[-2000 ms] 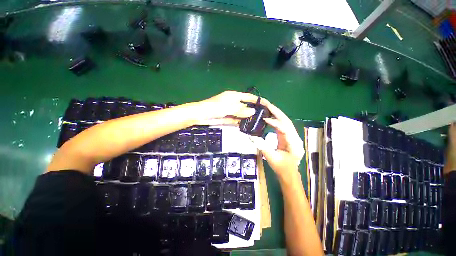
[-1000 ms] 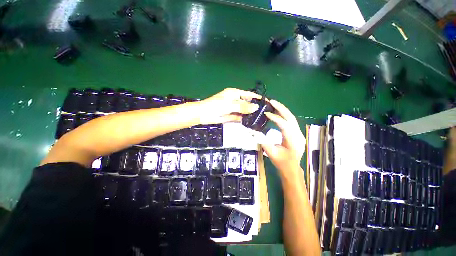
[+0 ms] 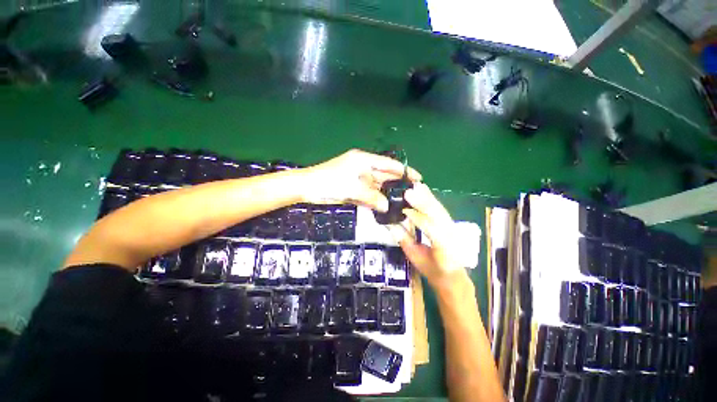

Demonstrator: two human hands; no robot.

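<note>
My left hand (image 3: 350,180) and my right hand (image 3: 440,232) meet above the back right corner of the near stack. Both hold a black corded unit (image 3: 395,200) between their fingertips. Its thin cable rises at the top, and the fingers hide part of it. A white piece (image 3: 467,244) shows at my right hand; what it is I cannot tell. Below, rows of black housing shells (image 3: 299,263) lie on a white sheet (image 3: 401,345), some with bright glare inside. One shell (image 3: 381,360) lies tilted at the front right of the rows. My left forearm hides part of the back rows.
A second stack of shells (image 3: 621,302) on a white sheet stands at the right, with board edges showing. Scattered corded units (image 3: 98,93) lie on the green surface (image 3: 259,118) beyond. A pale rail (image 3: 672,206) juts in at the right. Part of another person's arm (image 3: 709,251) shows at the right edge.
My right hand has turned, and its fingers now lie across the unit's right side. The unit sits slightly lower and more upright. Several corded units on the green surface have shifted left.
</note>
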